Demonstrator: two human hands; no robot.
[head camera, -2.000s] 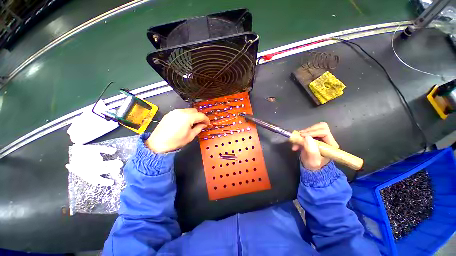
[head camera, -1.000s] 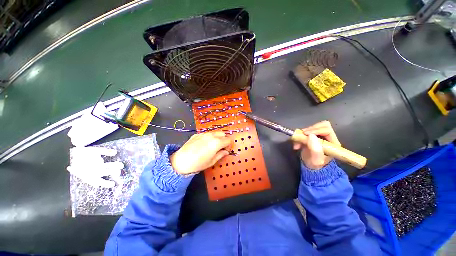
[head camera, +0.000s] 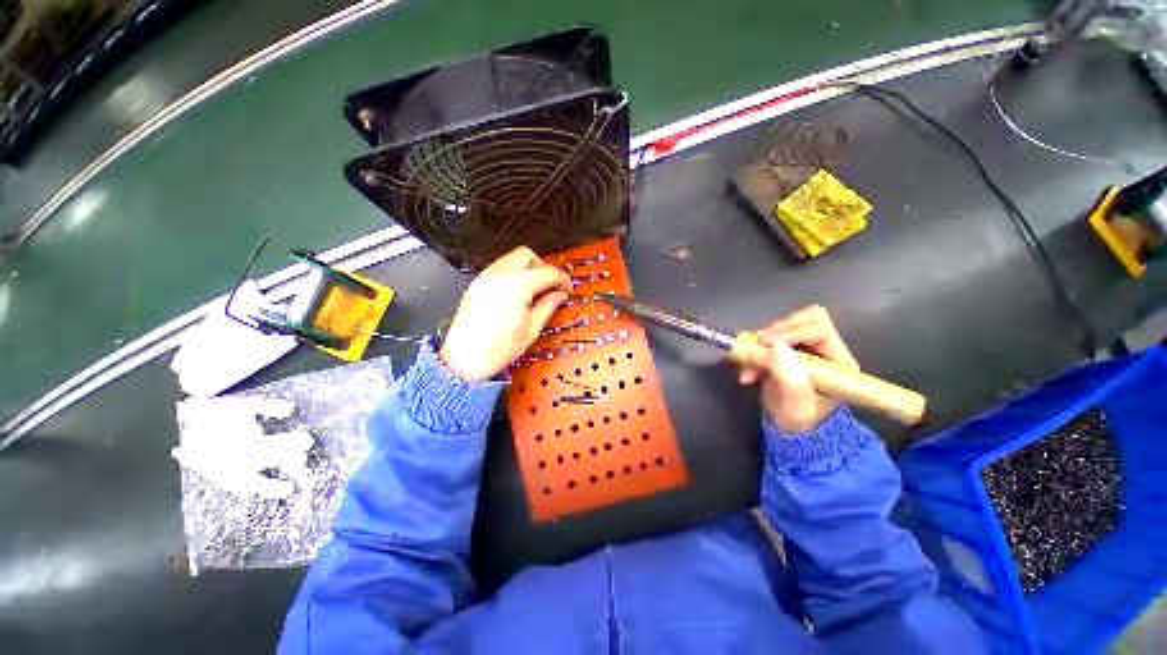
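Observation:
An orange-red fixture board (head camera: 599, 429) with rows of round holes lies in front of me, small components in its upper rows and a few loose dark slivers (head camera: 579, 394) near its middle. My right hand (head camera: 804, 369) holds the soldering iron (head camera: 838, 381) by its pale handle, its tip over the upper rows. My left hand (head camera: 508, 316) is over the board's upper left part with thumb and forefinger pinched together near the iron tip. What the fingers pinch is too small to tell. Solder wire (head camera: 399, 338) runs from the yellow reel stand (head camera: 346, 317) toward this hand.
A black fan (head camera: 493, 160) stands behind the board. An iron stand with a yellow sponge (head camera: 823, 214) is right of it. A blue bin (head camera: 941, 512) of dark pieces is lower right. White gloves (head camera: 246, 448) lie on a crinkled bag at left. A black cord (head camera: 979, 160) crosses the right side.
My left hand has moved from the loose slivers up to the board's upper rows. The right hand and iron have barely moved. The view has shifted slightly.

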